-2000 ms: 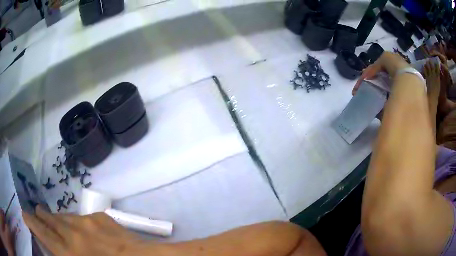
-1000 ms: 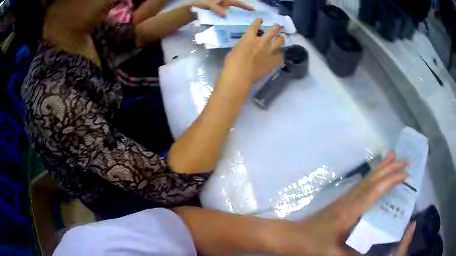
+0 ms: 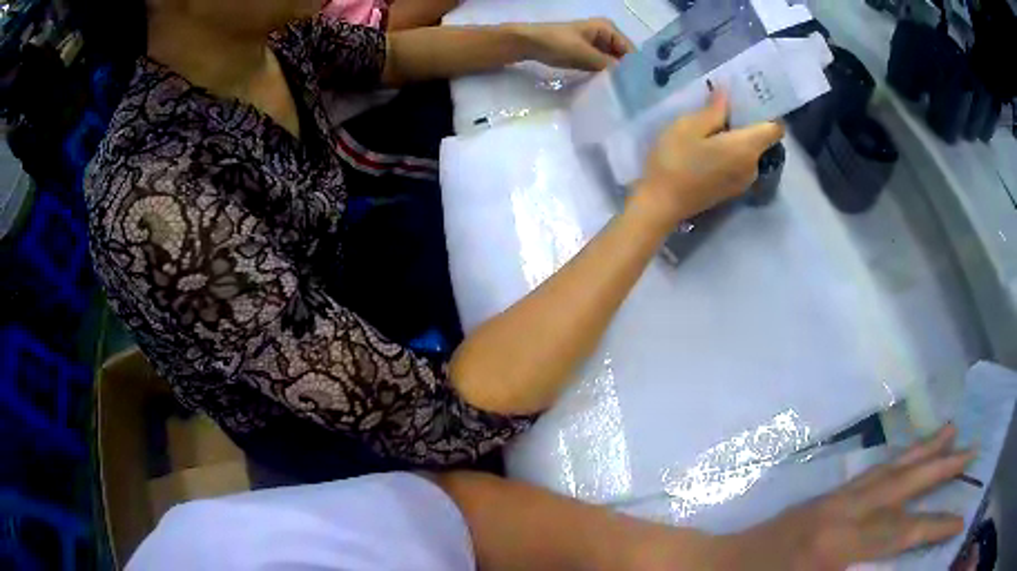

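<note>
My left hand (image 3: 875,519) is at the lower right, its forearm coming from a white sleeve. Its fingers are apart and lie flat across a pale blue printed carton (image 3: 989,418), which is cut off by the right edge. No grip around the carton is visible. A dark object (image 3: 981,549) shows partly below the carton at the edge; its shape is unclear. My right hand is not in view.
A neighbouring worker (image 3: 245,268) in a lace top holds another retail carton (image 3: 700,98) at the upper middle. A dark device (image 3: 697,232) lies below that hand. Dark cups (image 3: 856,162) stand behind. A brown cardboard carton (image 3: 123,446) is at the lower left.
The view has swung left to the neighbouring worker, then slightly back. My left hand and its carton now sit further right and lower. The neighbour's carton has been lifted and tilted.
</note>
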